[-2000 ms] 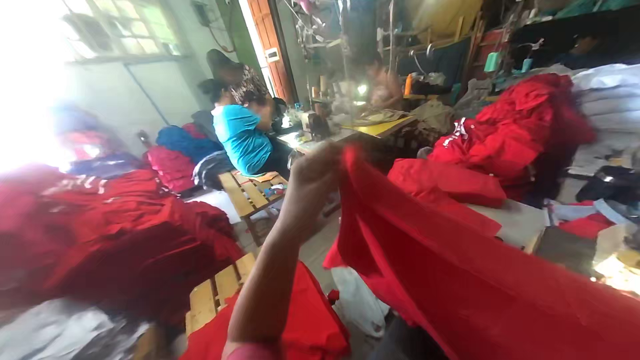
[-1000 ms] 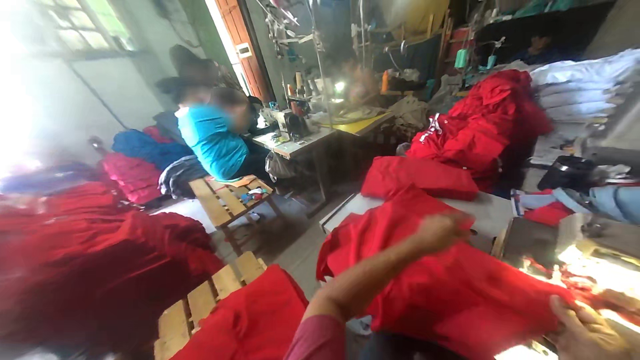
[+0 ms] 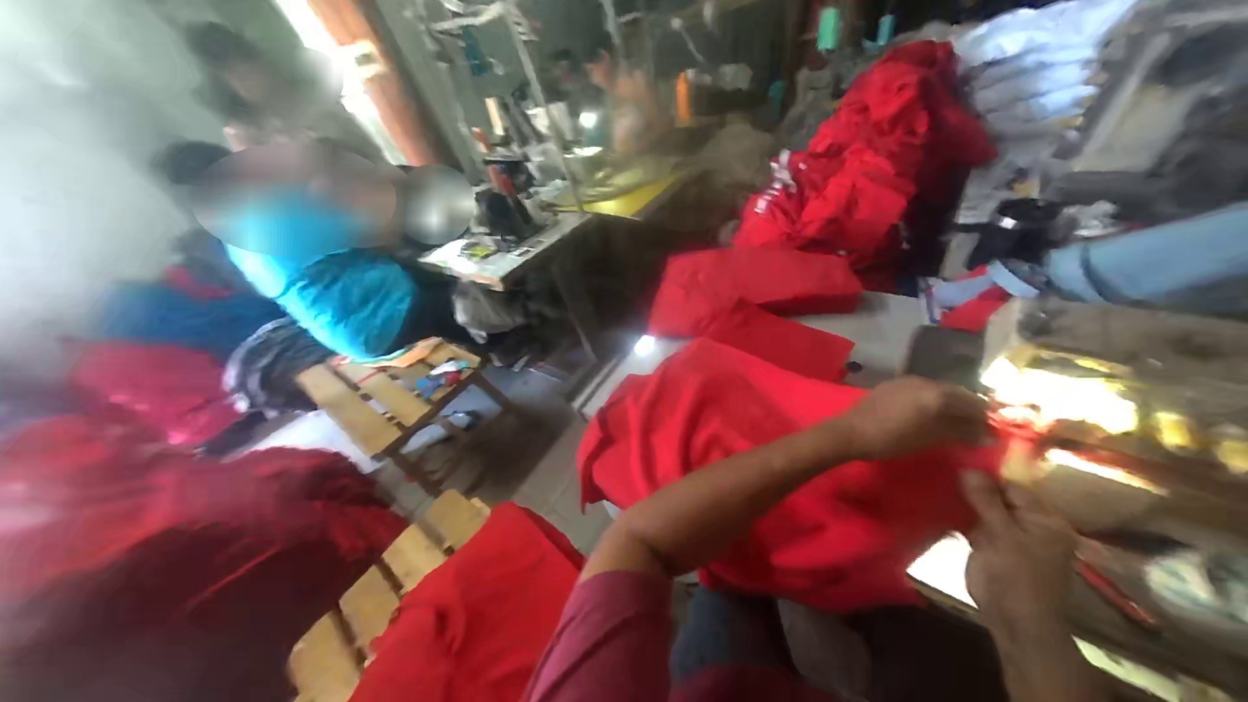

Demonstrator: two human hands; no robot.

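Note:
Red fabric [image 3: 780, 458] lies bunched over the edge of a sewing table and hangs toward my lap. My left hand [image 3: 916, 419] is closed on its right part, close to the lit needle area of a sewing machine [image 3: 1160, 361]. Just below, my right hand [image 3: 1019, 536] pinches the edge of the same fabric, thumb and fingers together. The exact stitching spot between the hands is blurred by glare.
Folded red cloth [image 3: 751, 283] rests on the table's far part, before a large red pile [image 3: 868, 166]. More red cloth [image 3: 478, 604] covers a slatted wooden bench [image 3: 370, 595] at left. A person in a turquoise shirt [image 3: 312, 253] sits near another sewing machine [image 3: 502, 210].
My left hand, raised with the fabric two seconds ago, has come down and right to the machine. The fabric now lies on the table, and both hands are close together on it.

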